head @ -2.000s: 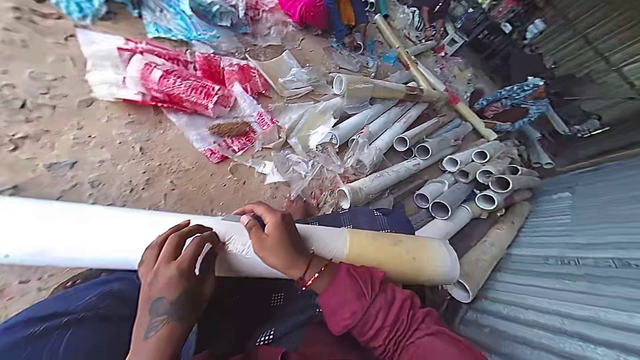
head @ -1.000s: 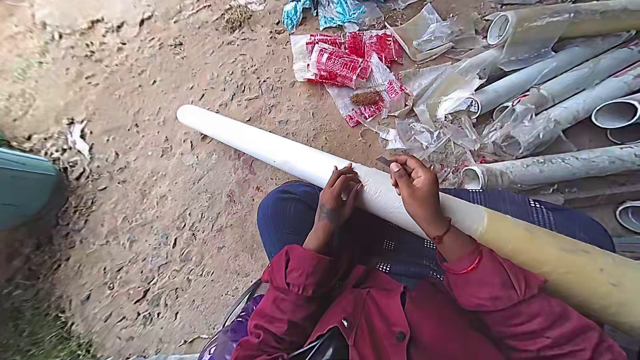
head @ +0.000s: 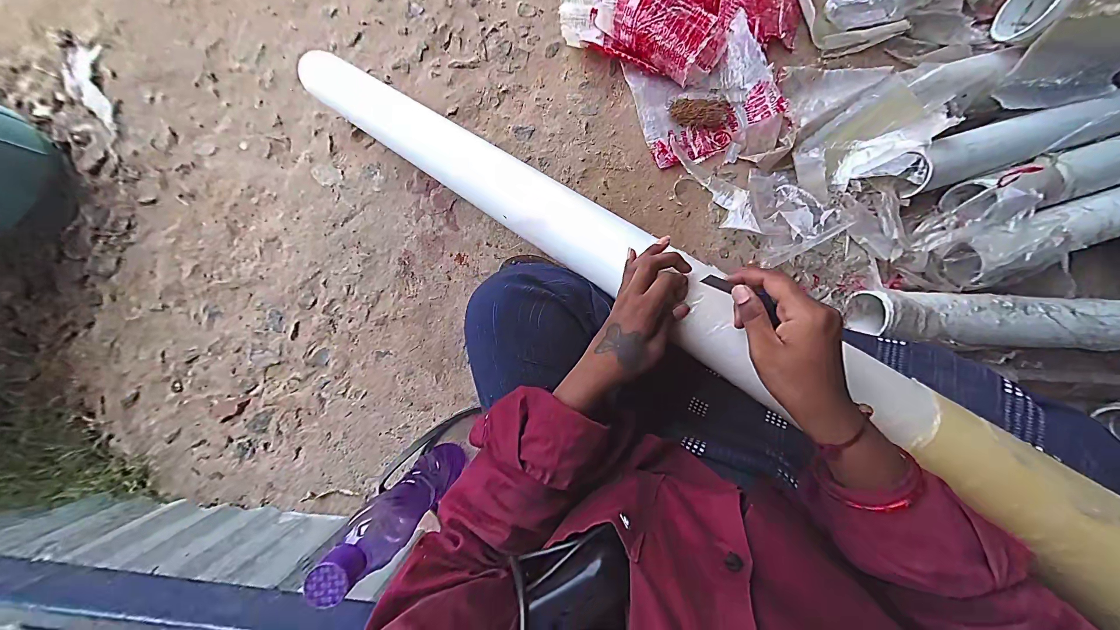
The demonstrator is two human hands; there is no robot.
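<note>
A long pipe [head: 490, 179] lies diagonally across my lap, white along most of its length and yellowish at the lower right. My left hand [head: 643, 311] rests on the white part with fingers bent and somewhat apart, holding nothing that I can see. Just to its right, my right hand [head: 787, 337] pinches a small dark flat blade [head: 717, 283] between thumb and fingers, its tip at the pipe's surface. The rest of the blade is hidden in the fingers.
Several grey pipes [head: 1006, 319] lie at the right, with crumpled clear plastic [head: 809, 214] among them. Red and white plastic wrapping [head: 665, 39] holds a brown fibrous clump [head: 700, 112]. A purple bottle [head: 385, 534] is beside my left sleeve, near corrugated sheeting [head: 201, 538]. A green container [head: 26, 171] stands far left.
The view has swung a lot, down and to the left since two seconds ago. Both hands stay at the pipe, close together, and the blade remains in my right hand.
</note>
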